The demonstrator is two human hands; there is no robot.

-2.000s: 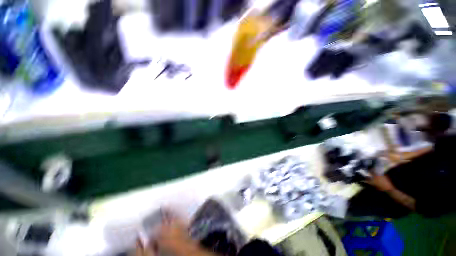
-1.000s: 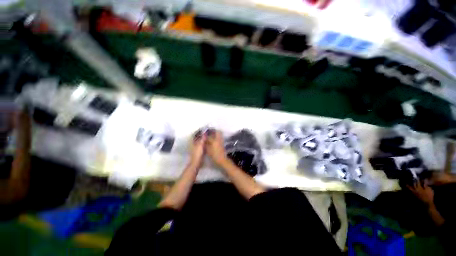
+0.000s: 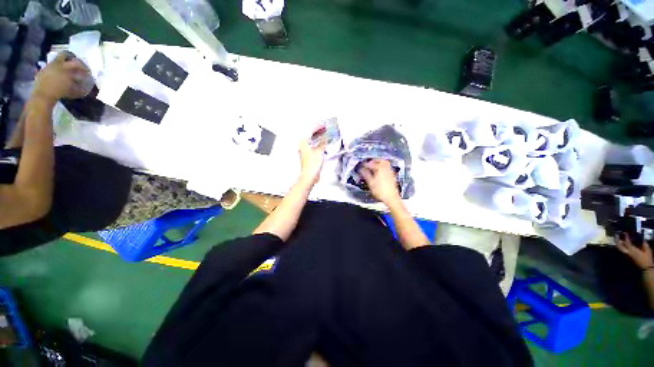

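Observation:
My left hand point(image 3: 313, 156) holds a small box point(image 3: 328, 134), pale with a dark and reddish part, just above the white bench. My right hand point(image 3: 380, 179) is inside the mouth of a crumpled clear poly bag point(image 3: 386, 142) with dark contents; its fingertips are among the contents, and I cannot tell whether they grip a piece. A small white piece with a black pattern point(image 3: 247, 136) lies left of my hands, beside a small dark square point(image 3: 265, 141).
White foam sleeves point(image 3: 531, 170) with dark items lie at right. Flat black cards point(image 3: 143, 105) lie at left. The green belt point(image 3: 373, 43) behind carries black boxes point(image 3: 479, 69). Co-workers' hands show at left point(image 3: 64, 77) and right point(image 3: 635, 251). Blue stools point(image 3: 551, 315) stand below the bench.
My hands were together left of the bag; now they are apart, with the right hand in the bag and the left holding the small box. The view has shifted downward and become sharper.

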